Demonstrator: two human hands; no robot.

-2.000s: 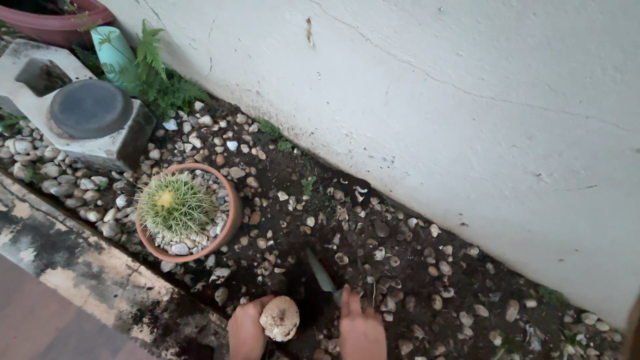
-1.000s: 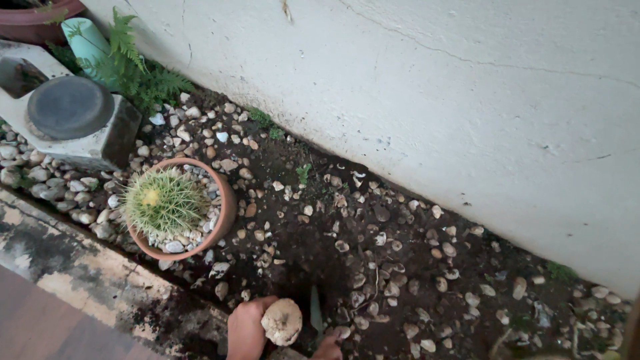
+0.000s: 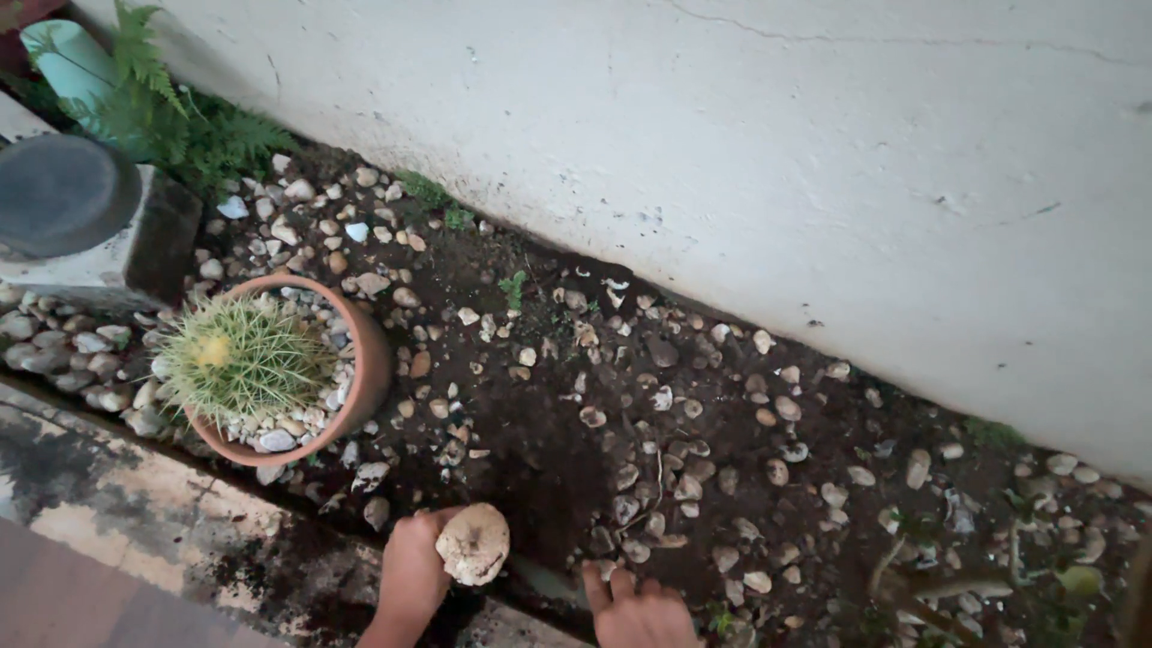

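My left hand (image 3: 416, 569) is closed at the side of a pale, rough, rounded lump (image 3: 474, 544), whose underside is hidden; what it is made of is unclear. Low in the view, my right hand (image 3: 641, 616) rests near the soil, fingers curled at the right end of a grey-bladed hand tool (image 3: 551, 581). That tool's handle is out of sight under the hand. Dark bare soil (image 3: 549, 486) lies just above the blade. A round spiny cactus (image 3: 238, 360) grows in a terracotta pot (image 3: 371, 360) to the upper left of my left hand.
A white cracked wall (image 3: 720, 162) borders the pebble-strewn bed. At the upper left stand a concrete block (image 3: 108, 270) with a dark round lid-like disc (image 3: 63, 193), a fern (image 3: 193, 135) and a pale green container (image 3: 72, 67). A stained curb (image 3: 135, 531) edges the bed; thin branches (image 3: 945, 585) lie lower right.
The grey blade, pointing up into the soil earlier, now lies low between my hands. My right hand has come down with it. The pale lump stays at my left hand.
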